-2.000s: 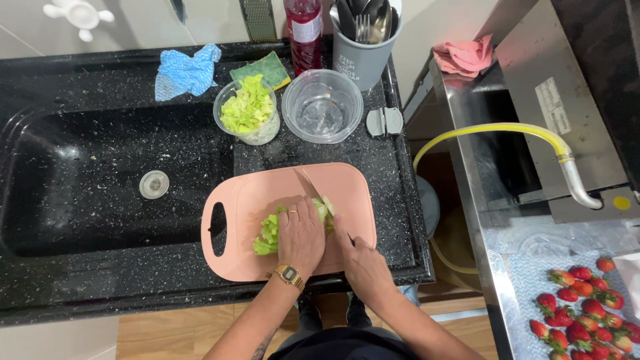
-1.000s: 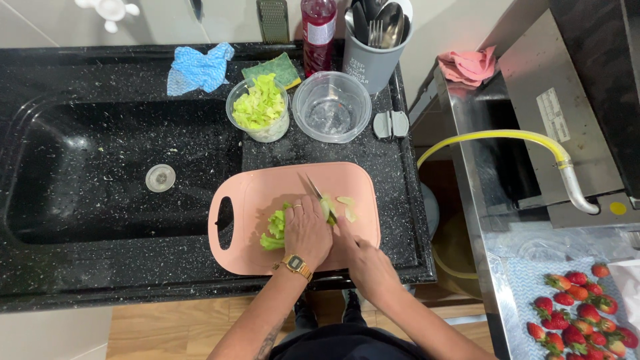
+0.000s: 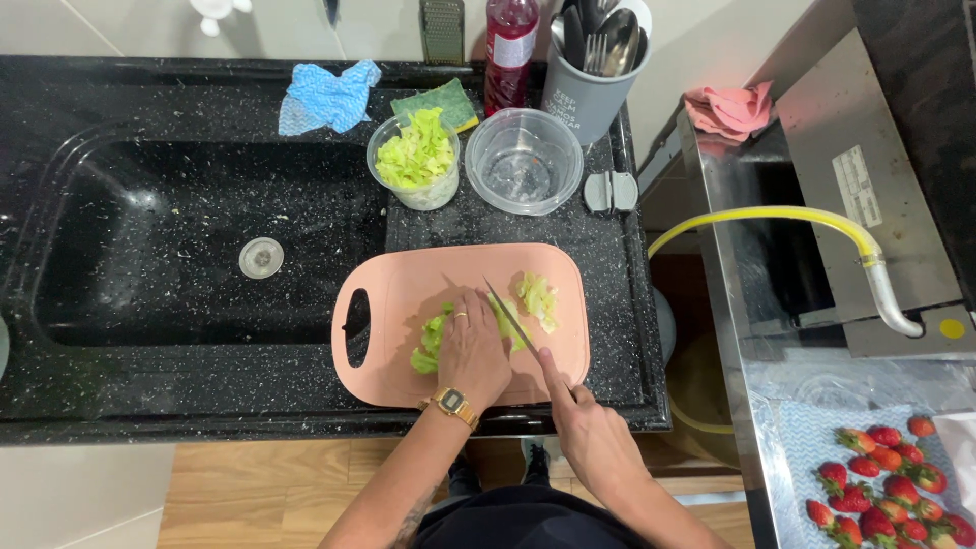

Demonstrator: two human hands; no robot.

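Observation:
My left hand point(image 3: 474, 351), with a ring and a gold watch, presses lettuce leaves point(image 3: 431, 343) onto a pink cutting board point(image 3: 396, 286). My right hand point(image 3: 591, 427) grips a knife point(image 3: 512, 316) by its handle, the index finger along its spine, the blade slanting over the lettuce beside my left fingers. A small pile of cut lettuce point(image 3: 538, 299) lies on the board to the right of the blade. Behind the board stand a clear plastic cup point(image 3: 427, 197) full of cut lettuce and a round clear plastic container point(image 3: 524, 162) with hardly anything in it.
A black sink point(image 3: 191, 252) is at left. Along the back are a blue cloth point(image 3: 328, 99), a sponge point(image 3: 446, 105), a bottle of red liquid point(image 3: 509, 61), a cutlery holder point(image 3: 583, 99) and a grey gadget point(image 3: 611, 191). Strawberries point(image 3: 850, 498) lie at right, near a yellow hose point(image 3: 762, 214).
More cut lettuce lies to the right of the knife than before, gathered in a pile. Both hands stay at the board, the left on the lettuce and the right on the knife.

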